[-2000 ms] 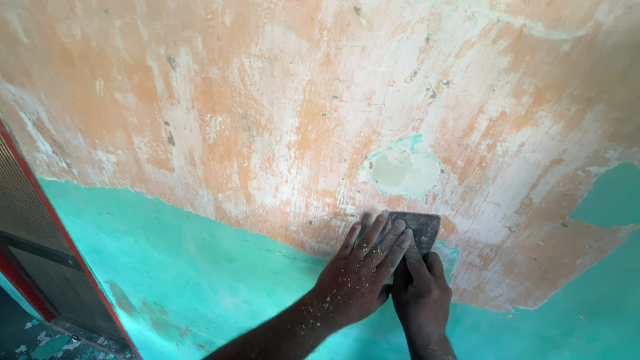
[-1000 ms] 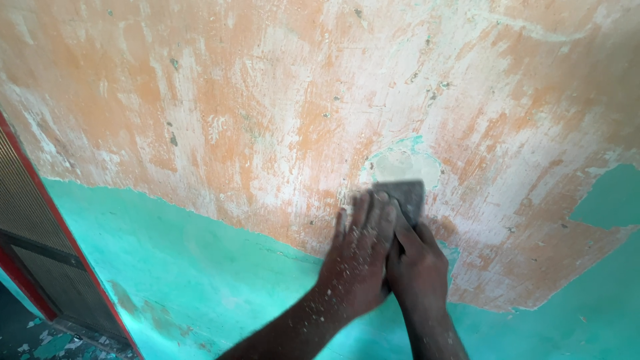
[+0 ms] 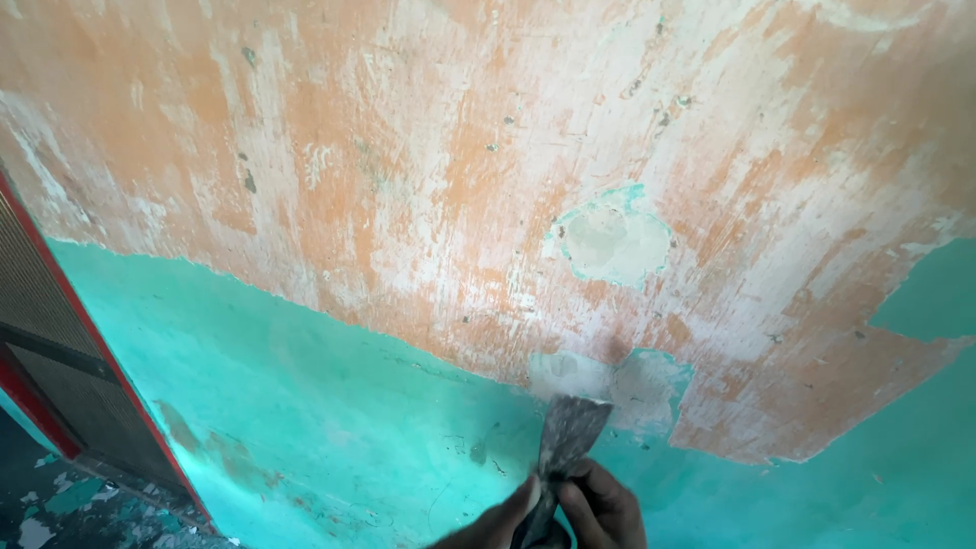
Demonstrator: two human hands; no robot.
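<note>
A metal paint scraper (image 3: pixel 576 431) with a flared, dusty blade points up the wall near the bottom centre. My right hand (image 3: pixel 602 503) grips it from the right, fingers around the base of the blade. On the other side my left hand (image 3: pixel 507 518) closes on the handle, its thumb upright; the lower part is cut off by the frame's edge. The blade's edge lies by a pale bared patch (image 3: pixel 568 374) at the border of the turquoise paint (image 3: pixel 343 412). Above is the scraped orange and whitish wall (image 3: pixel 427 152), with a rounded grey-white patch (image 3: pixel 614 240).
At the left stands a red-edged frame (image 3: pixel 99 343) with ribbed dark panels (image 3: pixel 46 267). Paint flakes (image 3: pixel 72 496) litter the dark floor at the lower left. A turquoise patch (image 3: pixel 930 293) remains at the right.
Both hands and the scraper have moved down from beside the rounded patch. The left hand, earlier laid flat with its fingers over the blade, now holds the handle.
</note>
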